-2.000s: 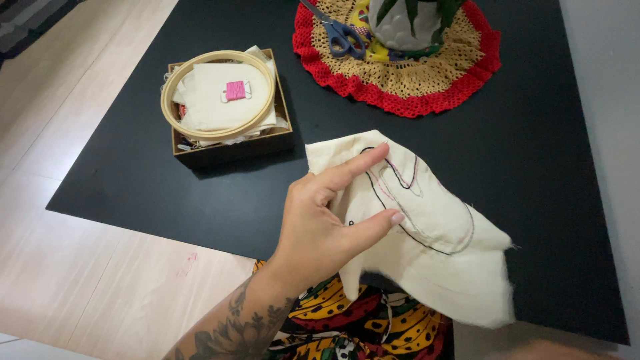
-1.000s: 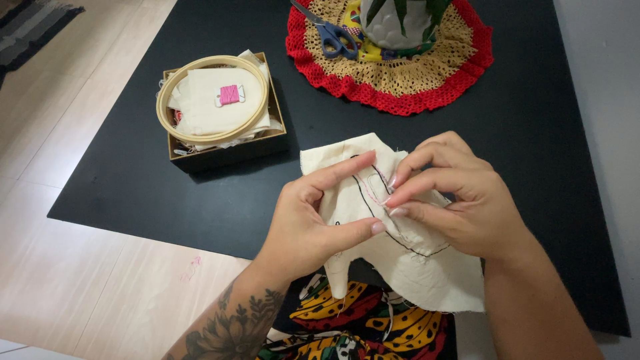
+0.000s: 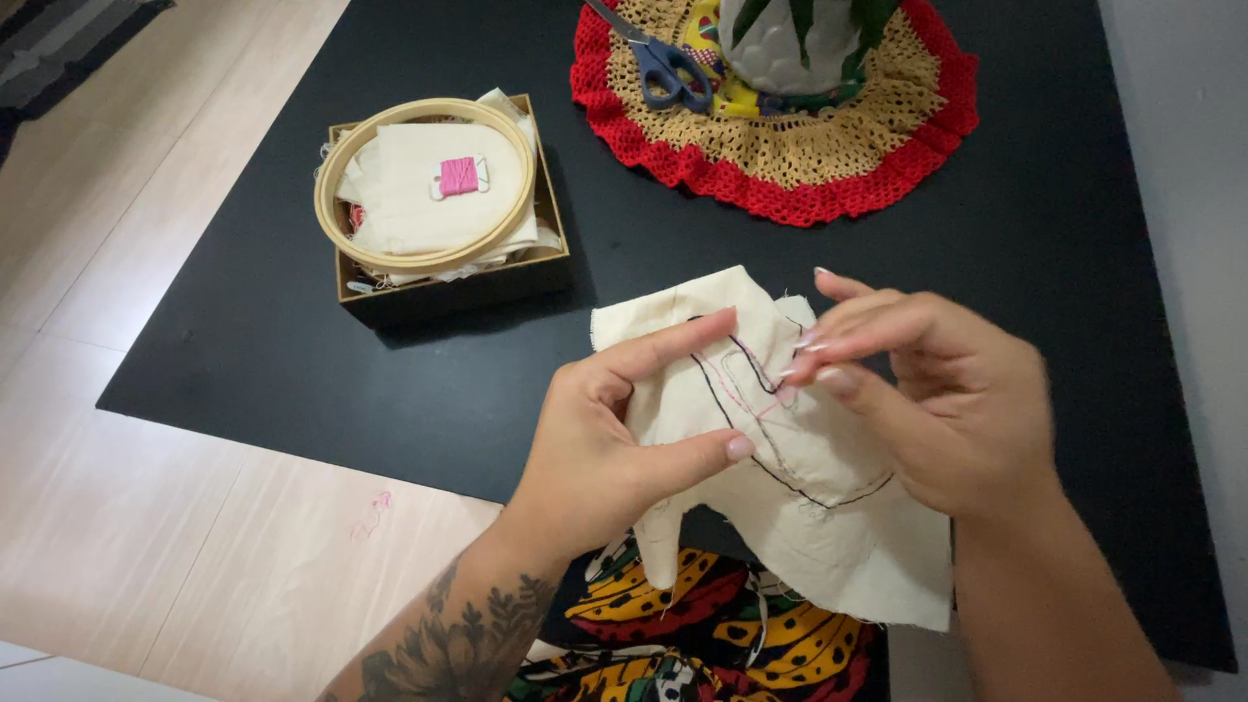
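A cream cotton cloth (image 3: 838,546) with black and pink stitched outlines hangs from my left hand (image 3: 624,429), whose thumb and forefinger lie spread on its front while the other fingers are hidden behind it. My right hand (image 3: 926,390) is at the upper right of the stitching, with its thumb and fingertips pinched together near a short pink thread (image 3: 770,409). Blur and the fingers hide whether a needle is between them.
To the left, an embroidery hoop (image 3: 328,210) and a card of pink thread (image 3: 458,176) rest on an open box (image 3: 458,297) of fabric pieces. Blue-handled scissors (image 3: 673,76) lie on a crocheted mat (image 3: 780,190) beside a white plant pot (image 3: 780,49), on the black table (image 3: 273,351).
My right hand, out at the lower edge two seconds ago, has come up to the stitched front of the cloth. My left hand keeps its hold.
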